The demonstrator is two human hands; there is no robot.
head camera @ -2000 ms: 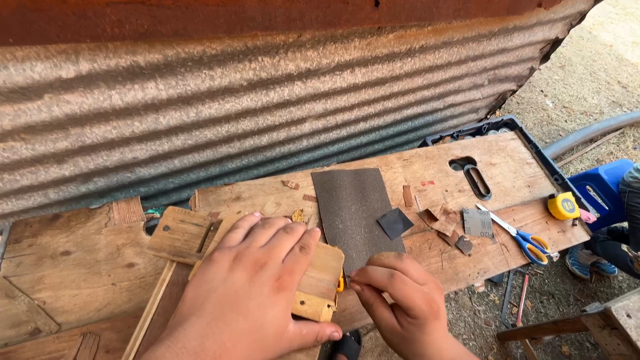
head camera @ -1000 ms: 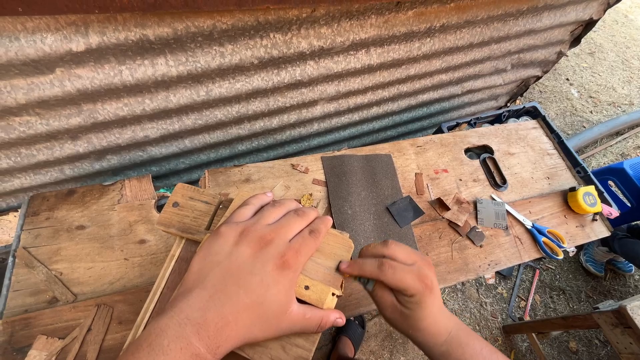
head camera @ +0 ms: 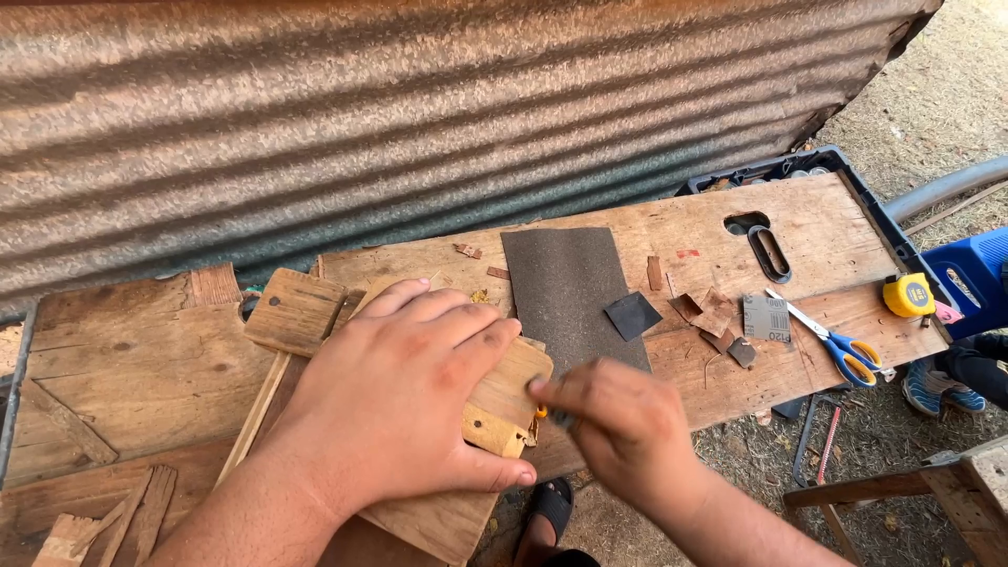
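My left hand [head camera: 402, 386] lies spread over a small wooden piece [head camera: 508, 386] with rounded corners and a dark hole, pressing it onto larger boards. At that piece's right edge is my right hand [head camera: 622, 417], fingers curled, holding something small and dark that is mostly hidden. A bit of orange shows between the piece and my right fingertips. Left of my left hand sits a wooden block with a hole [head camera: 298, 313], above a thin wooden strip [head camera: 256, 413]. A large dark abrasive sheet [head camera: 563, 291] lies beyond my hands, a small dark square [head camera: 632, 316] on it.
Right of the sheet lie sandpaper scraps [head camera: 713, 311], a grey P120 piece [head camera: 766, 318], scissors [head camera: 835, 346] and a yellow tape measure [head camera: 909, 295]. Corrugated metal [head camera: 394, 126] borders the far side. A hacksaw [head camera: 819, 441] lies on the ground by a wooden stool [head camera: 882, 488]; another person's shoes [head camera: 933, 387] are at right.
My right hand has moved up along the right edge of the small wooden piece since two seconds ago. My left hand stays spread over it.
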